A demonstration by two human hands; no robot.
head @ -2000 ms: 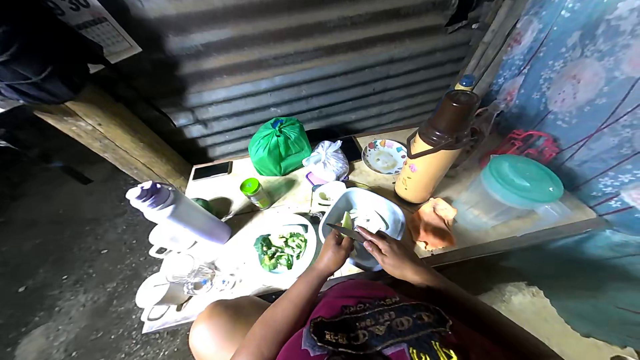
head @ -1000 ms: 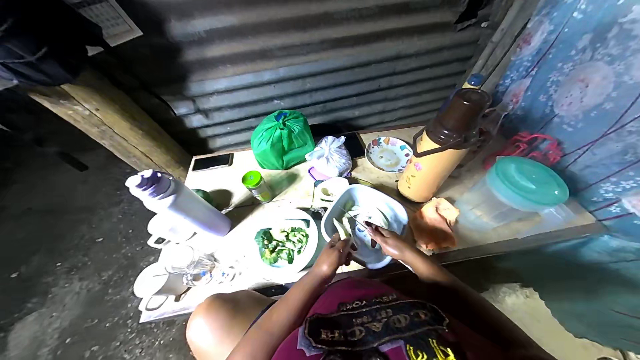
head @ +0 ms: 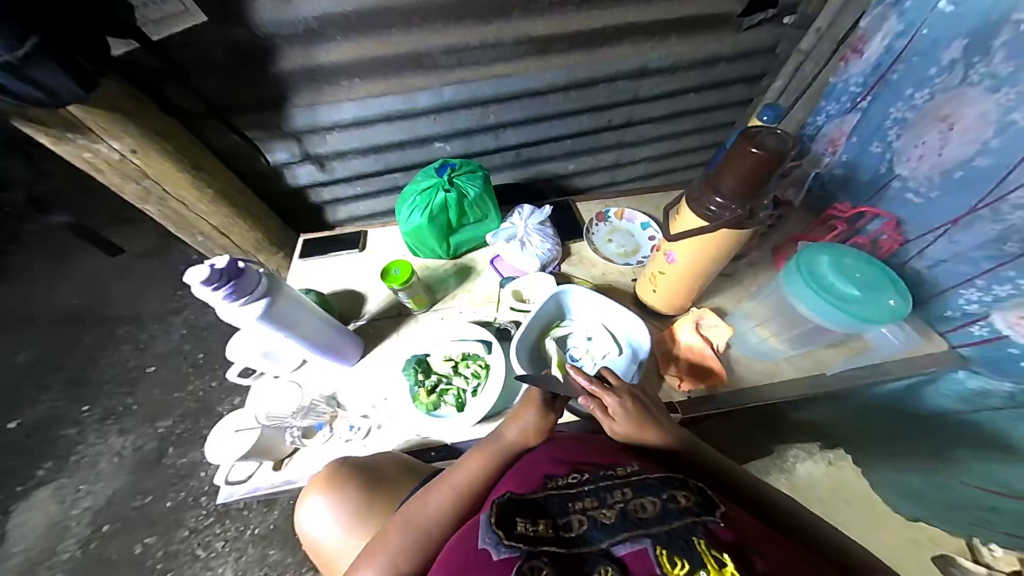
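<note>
My left hand (head: 534,416) is at the near left rim of a white rectangular basin (head: 632,320), closed around the lower end of a pale green vegetable piece (head: 554,352). My right hand (head: 628,410) is over the basin's near edge, gripping a dark-bladed knife (head: 548,383); its fingers hide the handle. The blade points left, across the vegetable piece and above my left fingers. Pale cut pieces (head: 592,344) lie in the basin. Just left of it, a white bowl (head: 498,376) holds chopped green vegetable, seemingly broccoli (head: 448,380).
Behind stand a green plastic bag (head: 448,210), a white bag (head: 528,240), a green-lidded jar (head: 406,286) and a patterned plate (head: 622,237). Right are a thermos flask (head: 696,248), an orange plastic bag (head: 692,352) and a lidded pitcher (head: 824,296). Left are a tumbler (head: 280,312) and mugs (head: 248,440).
The knife has swung so that its blade now points left across my left fingers; one second ago it was lower between the hands. My right hand has moved closer to my left.
</note>
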